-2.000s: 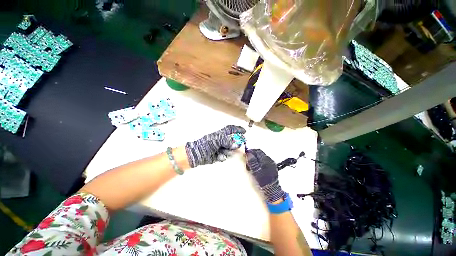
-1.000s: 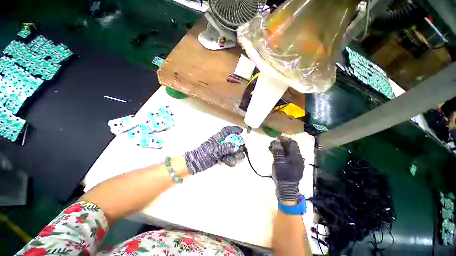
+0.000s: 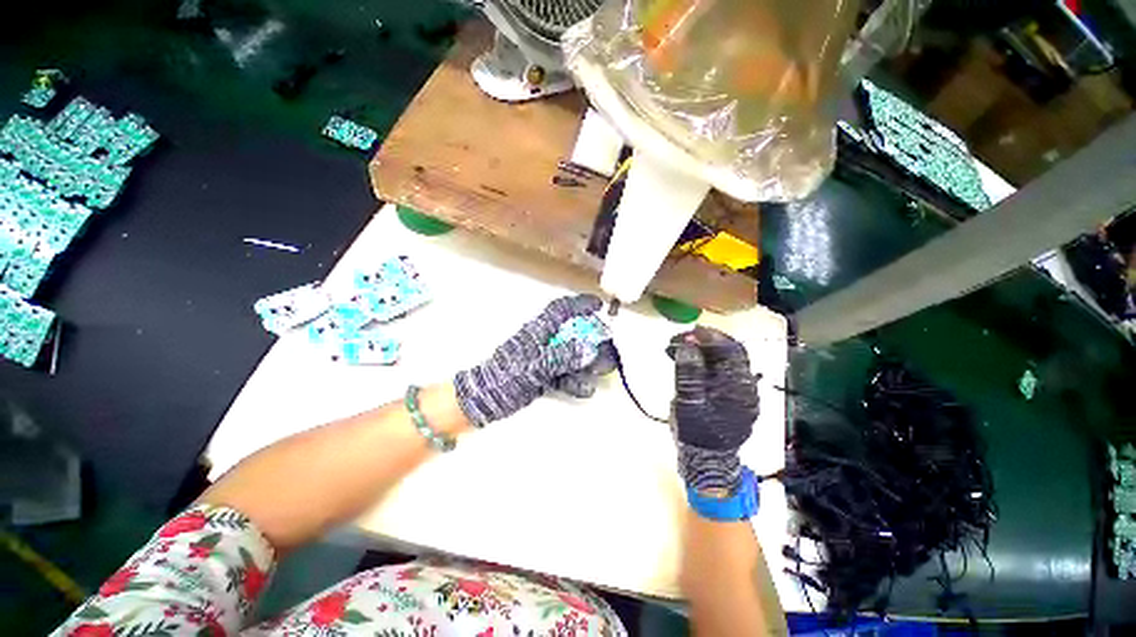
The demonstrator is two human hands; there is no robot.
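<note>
My left hand (image 3: 536, 361), in a grey-black knitted glove, holds a small teal circuit board (image 3: 581, 334) just below the dark tip of the white overhead nozzle (image 3: 650, 224). A thin black cable (image 3: 632, 390) runs from the board in a curve toward my right hand. My right hand (image 3: 713, 401), also gloved, is to the right of the nozzle with its fingers curled. Whether its fingers grip the cable is hidden. Several teal boards (image 3: 358, 314) lie on the white board (image 3: 486, 498) left of my hands.
A wooden platform (image 3: 461, 162) with a fan (image 3: 530, 50) stands behind. Clear plastic (image 3: 735, 100) covers the machine. A grey post (image 3: 947, 255) slants at right above a black cable pile (image 3: 897, 485). More boards (image 3: 44, 187) lie at far left. A single board (image 3: 350, 132) lies left of the platform.
Over the last two seconds my right hand has moved right, away from my left hand, and the cable now shows between them. A single board has come into view left of the platform.
</note>
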